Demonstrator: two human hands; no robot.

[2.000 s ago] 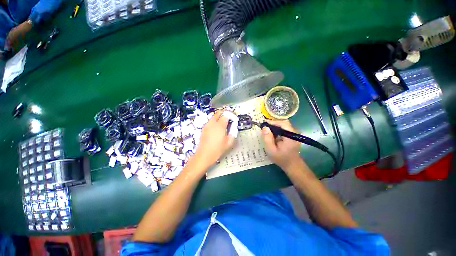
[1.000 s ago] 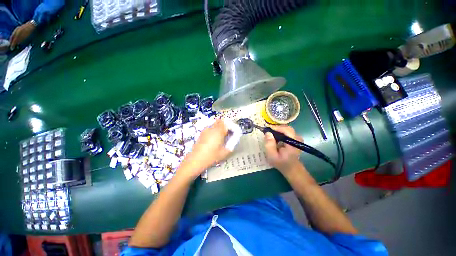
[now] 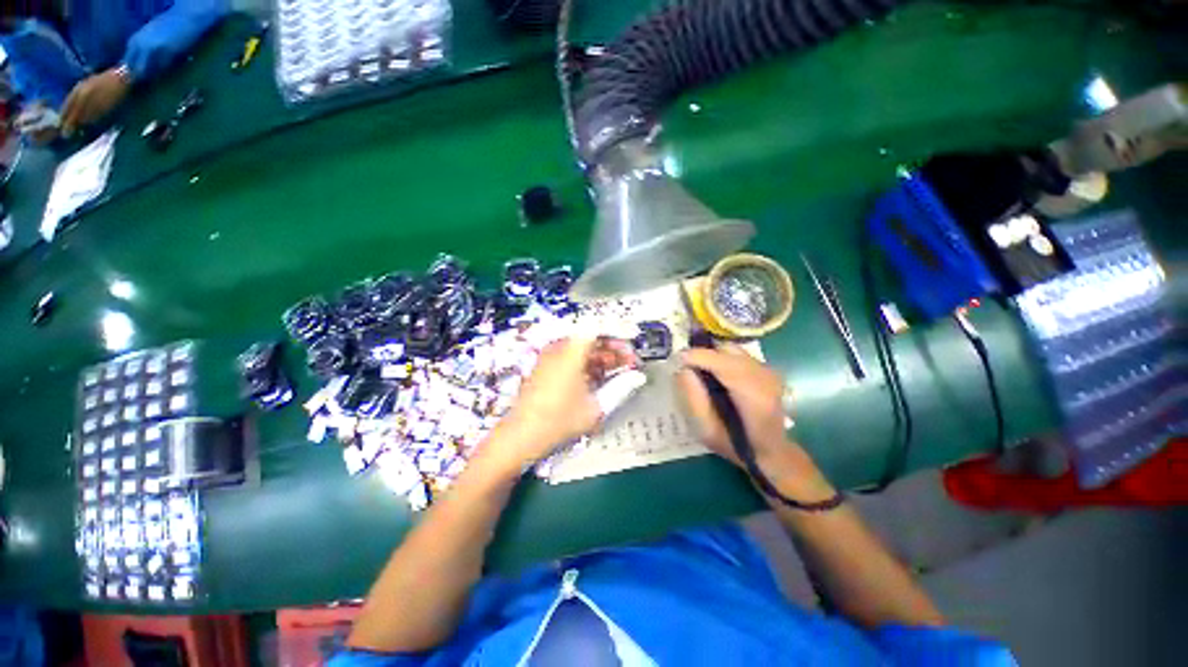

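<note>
My left hand (image 3: 560,394) is over the left part of the cream printed paper sheet (image 3: 641,427), its fingertips holding a small white part (image 3: 618,390). A small dark device housing (image 3: 651,341) lies on the sheet between my hands. My right hand (image 3: 736,397) is closed around the black soldering iron (image 3: 724,414), whose cord runs back over my wrist. The iron's tip is hidden or too small to tell. A heap of white battery-like parts (image 3: 430,424) lies left of the sheet, with dark housings (image 3: 378,317) heaped behind it.
A yellow tub of silvery wire (image 3: 748,296) and a clear grey funnel (image 3: 651,241) on a ribbed hose (image 3: 730,50) stand behind the sheet. Tweezers (image 3: 835,317), a blue soldering station (image 3: 928,245) and a ribbed sheet (image 3: 1101,345) are right. A blister tray (image 3: 137,476) is left. Another person's hand (image 3: 94,97) shows top left.
My right hand has turned, and the iron now points more upright with its cord over the wrist. The left hand's white part is lower. The view has shifted, and a dark piece shows left of the funnel.
</note>
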